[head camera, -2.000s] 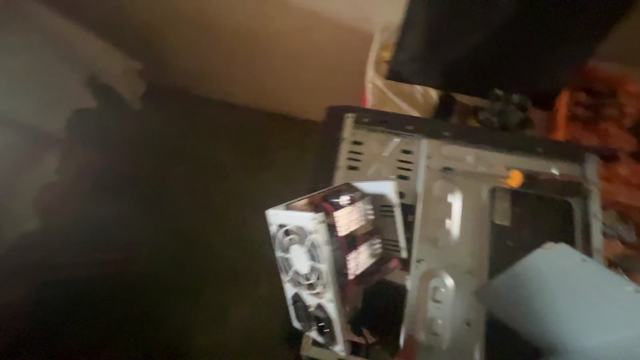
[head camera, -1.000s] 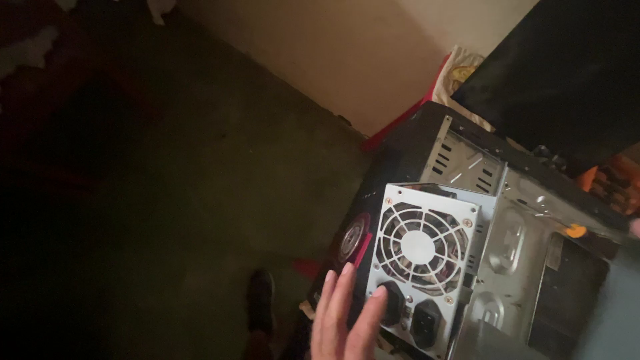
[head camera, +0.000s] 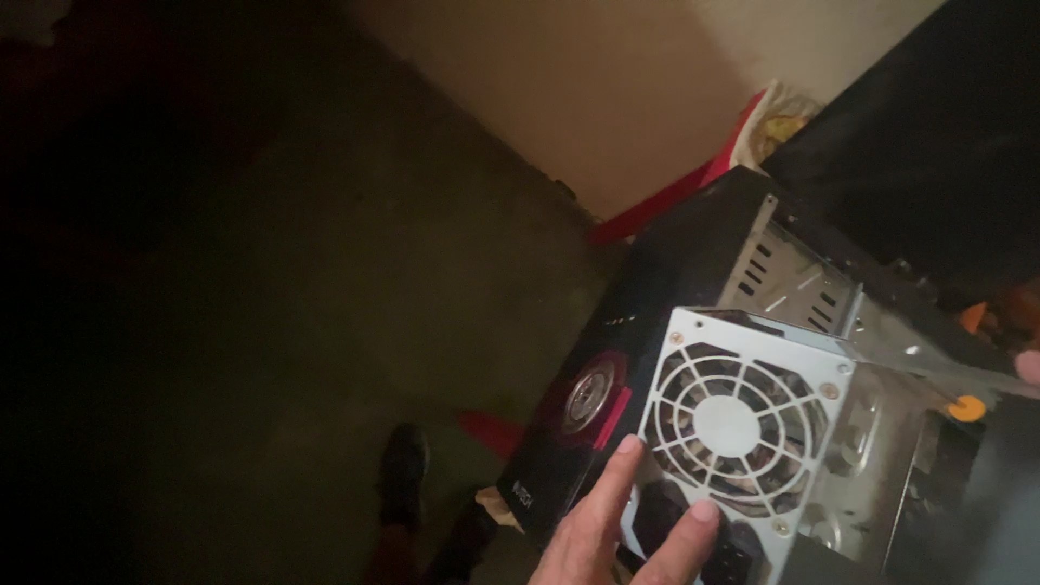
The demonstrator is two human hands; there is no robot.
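A metal computer power supply unit (head camera: 727, 426), its round fan grille facing me, stands at the front edge of a black computer case (head camera: 626, 341) lying with its metal inside exposed. At the bottom, my left hand (head camera: 626, 520) touches the unit's fan side with spread fingertips, one at the left edge and one below the grille. Part of a hand, probably my right hand (head camera: 1028, 366), shows as a blurred fingertip at the right edge; what it touches is hidden. A blurred grey panel (head camera: 999, 479) covers the lower right of the case.
A screwdriver with an orange end (head camera: 967, 408) lies by the case's inner frame. Behind stand a large black panel (head camera: 918, 154) and a red-edged container (head camera: 731, 154) against the wall. A shoe (head camera: 404, 463) is on the dark floor at lower left.
Two seconds ago the power supply stood tilted with its labelled side showing; now its fan side faces me. My left hand has come into view and touches it. The view has shifted.
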